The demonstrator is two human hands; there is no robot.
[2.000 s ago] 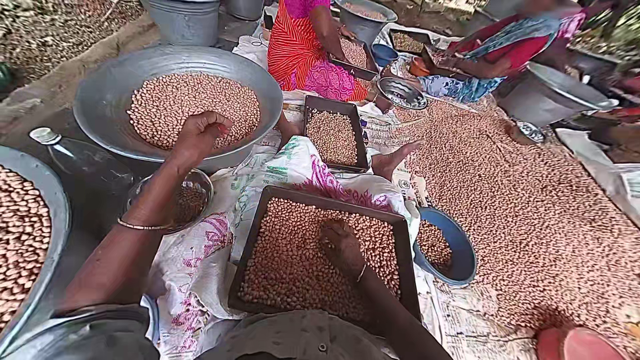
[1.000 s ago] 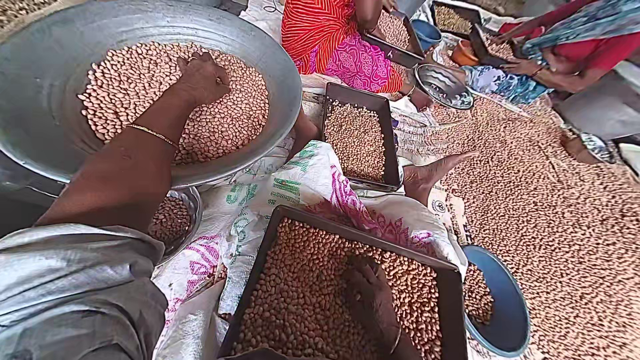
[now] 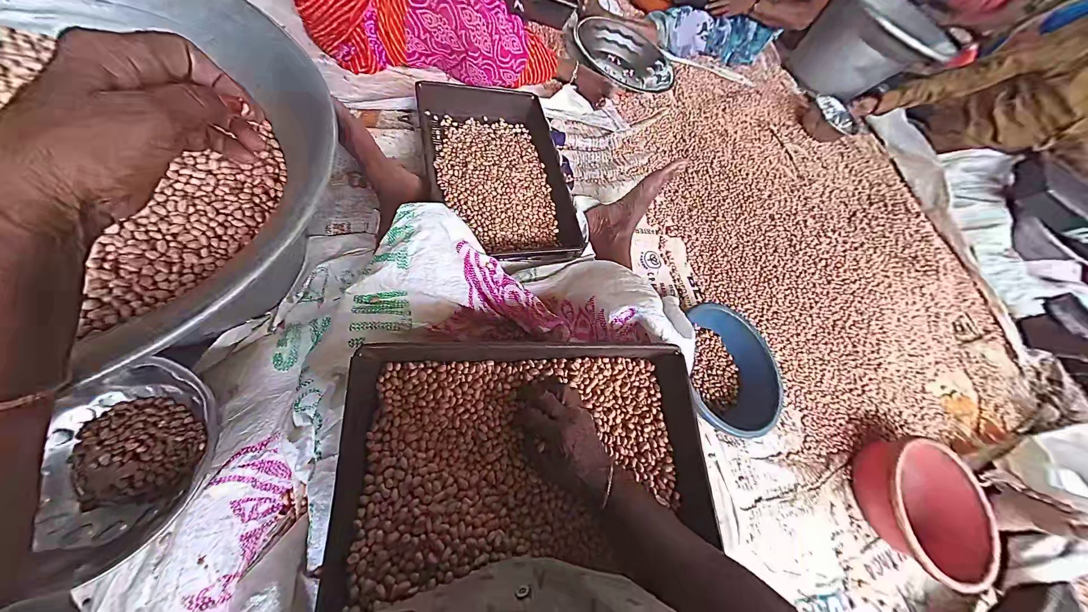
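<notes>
My left hand (image 3: 136, 127) is raised over the large metal basin (image 3: 314, 161) of peanut kernels (image 3: 195, 229) at the left, its thumb and fingertips pinched near a small kernel-like piece. In the dark rectangular tray (image 3: 344, 476) on my lap, full of kernels (image 3: 450, 459), lies my right hand (image 3: 565, 433), its fingertips down among them; whether it grips any is hidden. Below the basin is a clear bowl (image 3: 200, 476) with darker kernels (image 3: 140, 450). A second dark tray (image 3: 489, 102), partly filled with kernels, stands between my feet.
A wide spread of kernels (image 3: 833, 255) covers the sheet at the right. At its near edge are a blue bowl (image 3: 756, 374) with kernels and a red tub (image 3: 948, 514). Other people sit around, one reaching in by a grey bucket (image 3: 858, 47). A steel plate (image 3: 625, 53) lies near the top.
My left hand has lifted from the kernels in the basin, where it was one second ago. My right hand stays in the lap tray. The view has shifted.
</notes>
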